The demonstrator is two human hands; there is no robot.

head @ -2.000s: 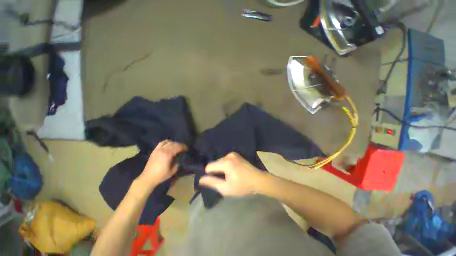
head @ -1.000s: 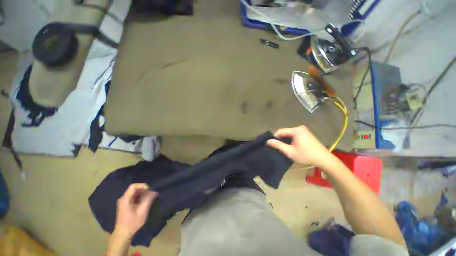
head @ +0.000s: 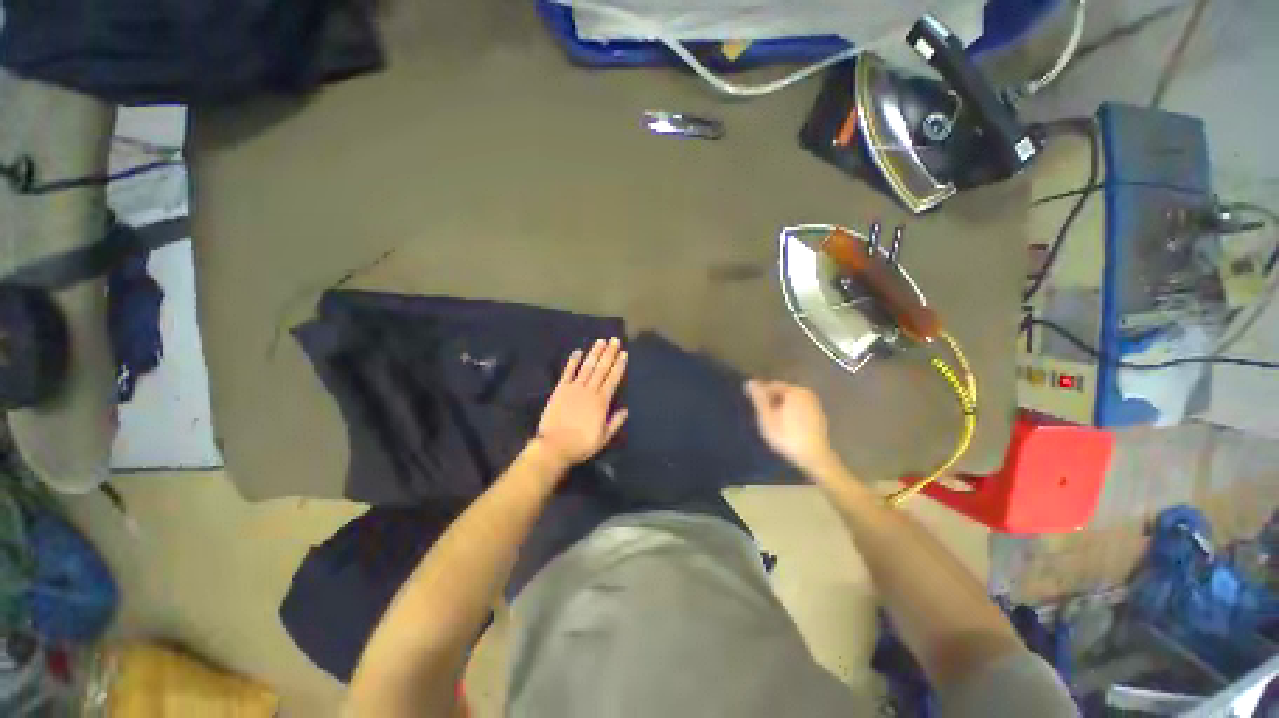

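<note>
A dark navy garment (head: 421, 379) lies spread over the near edge of the table, with part of it hanging down in front of me. My left hand (head: 584, 407) rests flat on the cloth near its middle, fingers apart. My right hand (head: 788, 421) is at the cloth's right edge with its fingers curled; it seems to pinch the edge. An electric iron (head: 849, 295) with an orange-brown handle and yellow cord stands to the right, beyond my right hand, and no hand touches it.
Thread snips (head: 683, 126) lie on the far side of the table (head: 491, 183). A second iron (head: 919, 133) sits on a dark rest at the far right. A blue crate (head: 758, 53) is at the back, dark cloth (head: 183, 49) at far left, a red stool (head: 1059, 477) at right.
The garment has moved from being held stretched in front of me to lying on the table. My left hand has moved up and right and now lies open on it.
</note>
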